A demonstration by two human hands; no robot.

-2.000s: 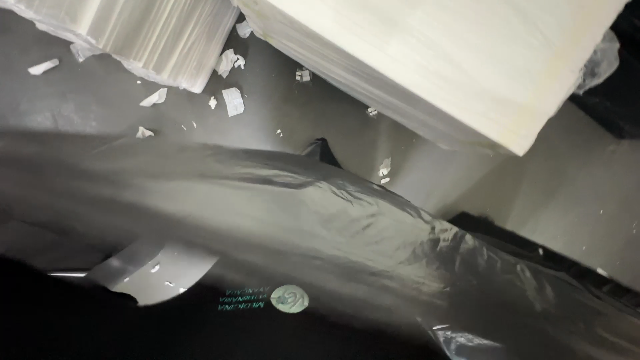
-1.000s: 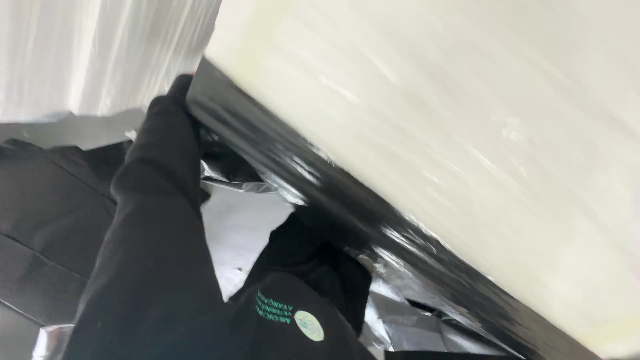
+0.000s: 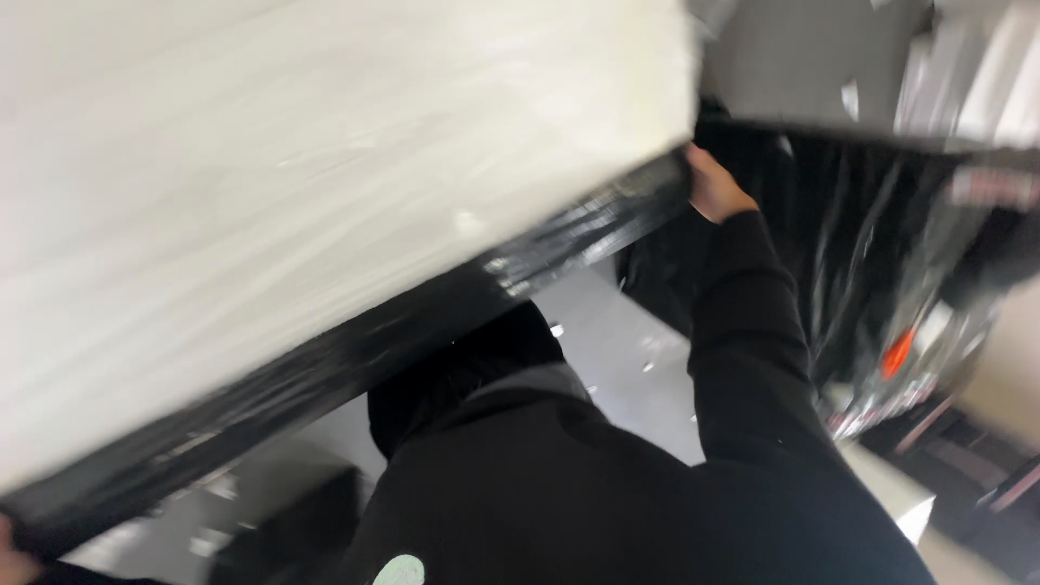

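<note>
A large white block-like item wrapped in clear film (image 3: pixel 349 203) fills the upper left of the head view. Black plastic film (image 3: pixel 422 325) runs along its near side. My right hand (image 3: pixel 719 187) presses or grips the film at the block's right corner, thumb at the edge and the other fingers hidden. At the lower left edge my left hand (image 3: pixel 15 556) is partly in view at the film's other end, its fingers cut off by the frame. The black-clad torso and a knee or leg are below the block, close to the film.
A black plastic-wrapped stack (image 3: pixel 845 244) stands at the right, with an orange item (image 3: pixel 897 353) near it. White wrapped goods (image 3: pixel 987 81) are at the upper right. White scraps lie on the grey floor (image 3: pixel 626 349). A white box edge (image 3: pixel 894 487) shows at the lower right.
The view has swung strongly. Two seconds ago no hand showed and black film lay loosely spread below the block; now both hands are at the block's near side, with film along it.
</note>
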